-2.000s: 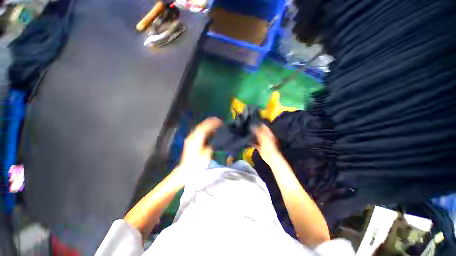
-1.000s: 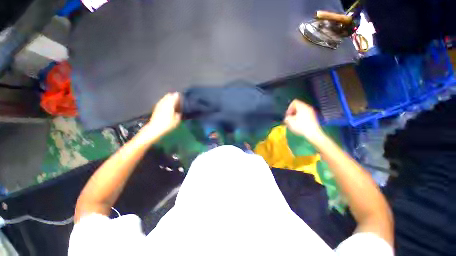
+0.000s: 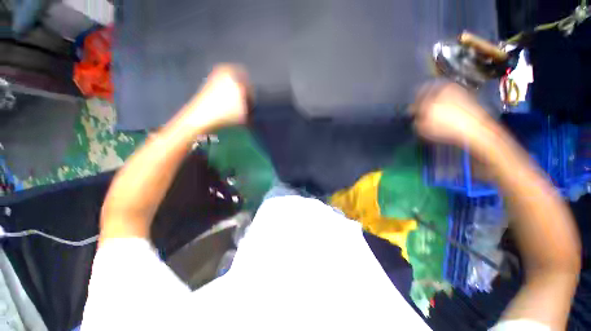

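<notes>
Dark navy trousers (image 3: 330, 145) hang blurred between my hands at the near edge of the grey-covered pressing table (image 3: 291, 45). My left hand (image 3: 227, 94) is closed on the cloth's left end, over the table edge. My right hand (image 3: 447, 113) is closed at its right end, blurred; the grip itself is hard to make out. The steam iron (image 3: 463, 61), silver with a tan wooden handle, lies at the table's right side, just beyond my right hand.
Orange scissor loops (image 3: 510, 92) and a pale pad lie right of the iron. Blue crates (image 3: 466, 168) stand on the right, a yellow cloth (image 3: 369, 200) below on the green floor (image 3: 243, 158). A red-orange bag (image 3: 94, 64) is at the far left. Dark cloth lies lower left.
My hands have risen and moved farther apart over the table's near edge. The trousers now hang longer and more opened out. The view has shifted, bringing the table and iron nearer.
</notes>
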